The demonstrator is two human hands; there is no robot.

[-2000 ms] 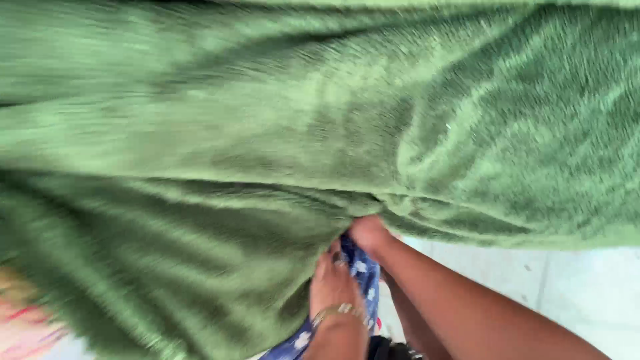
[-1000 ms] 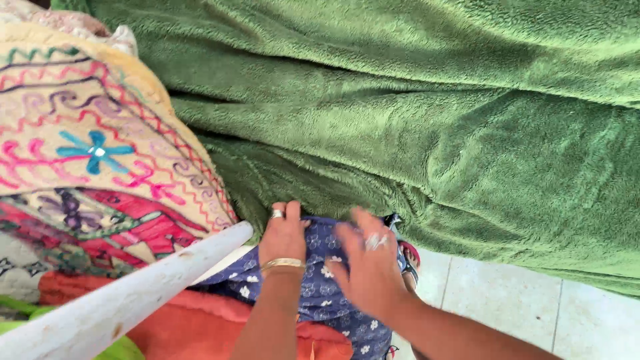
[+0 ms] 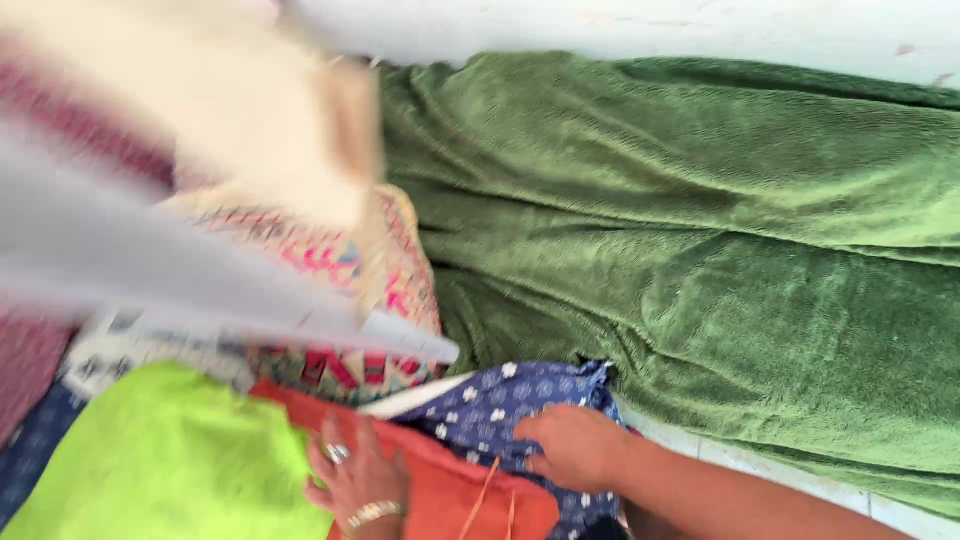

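My left hand (image 3: 360, 469), with a ring and a bracelet, lies fingers apart on an orange-red cloth (image 3: 442, 487), beside a lime-green cloth (image 3: 165, 457). To its right my right hand (image 3: 574, 446) touches a navy cloth with white flowers (image 3: 510, 397); its fingertips are partly hidden, and a grip on the cloth cannot be made out. The navy cloth lies partly under the orange-red one and meets the lower edge of a green plush blanket (image 3: 675, 247).
A pale pole (image 3: 405, 337) slants in from the left, blurred. Behind it are an embroidered, patterned cloth (image 3: 405, 262) and a blurred cream thing (image 3: 225, 97). White floor tiles (image 3: 795, 472) show at the lower right; a pale surface (image 3: 637, 30) runs along the top.
The view has shifted, bringing in more of the lime-green cloth. My left hand has gone from the blanket's edge by the navy cloth onto the orange-red cloth. My right hand remains by the navy cloth.
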